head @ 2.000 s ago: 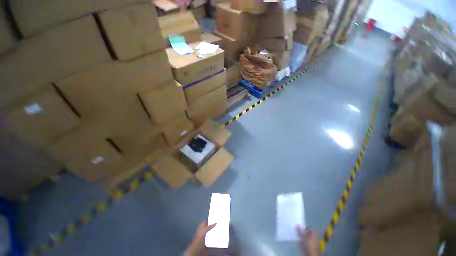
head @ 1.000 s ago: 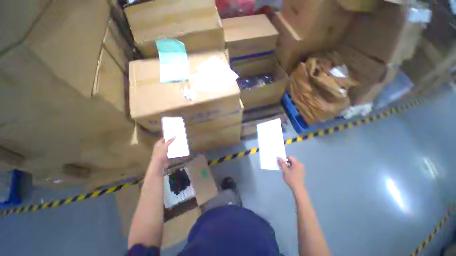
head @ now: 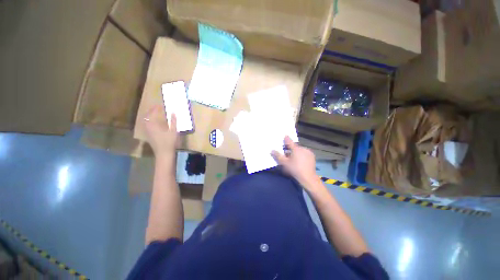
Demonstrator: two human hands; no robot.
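A smartphone point(head: 178, 106) with a bright screen and dark rim is at the left part of a closed carton's top point(head: 153, 71). My left hand point(head: 160, 127) is at its lower left side, thumb over the screen's edge, fingers partly spread; whether it bears the phone's weight is unclear. My right hand point(head: 296, 158) holds the lower right edge of white paper sheets point(head: 266, 128), which overlap above the carton top. A pale blue-green form point(head: 218, 68) lies on the carton top behind them. A round blue-and-white sticker point(head: 216, 138) is between phone and sheets.
The open shipping carton point(head: 212, 178) with white boxes and a black item is on the floor below. A stock carton point(head: 378, 87) of shiny dark bags is at right. Crumpled kraft paper point(head: 403, 150) lies beside a blue pallet point(head: 360, 157). Stacked cartons stand at left and behind.
The view has moved over the carton top. My left hand has brought the phone to its left part, and my right hand has brought its paper onto the sheets there.
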